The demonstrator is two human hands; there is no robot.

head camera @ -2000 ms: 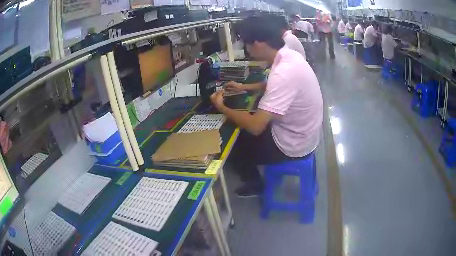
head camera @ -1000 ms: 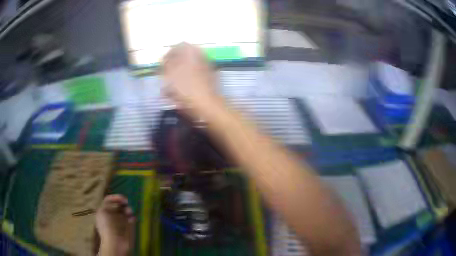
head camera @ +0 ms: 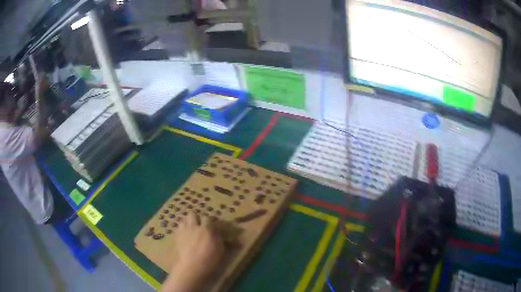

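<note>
A brown parts board (head camera: 257, 182) lies tilted to my view on the green mat, left of centre. Rows of small dark round parts and several dark short bars sit on it. My left hand (head camera: 197, 248) is over its lower part, fingers curled down at the surface near the dark parts. The hand is blurred and its fingertips are partly hidden, so I cannot tell if it holds a part. The black test fixture (head camera: 408, 234) stands at the lower right, its red-gripped clamp lever (head camera: 432, 162) upright. My right hand is out of the picture.
White module trays (head camera: 354, 157) lie behind the fixture, below the monitor (head camera: 423, 51). A blue bin (head camera: 214, 108) and stacked trays (head camera: 94, 140) are at the back left. A person (head camera: 23, 165) is at the far left edge.
The view has swung left, bringing the brown board nearer the centre. My left hand has moved from the board's right edge onto it. My right arm, earlier reaching over the fixture, has left view.
</note>
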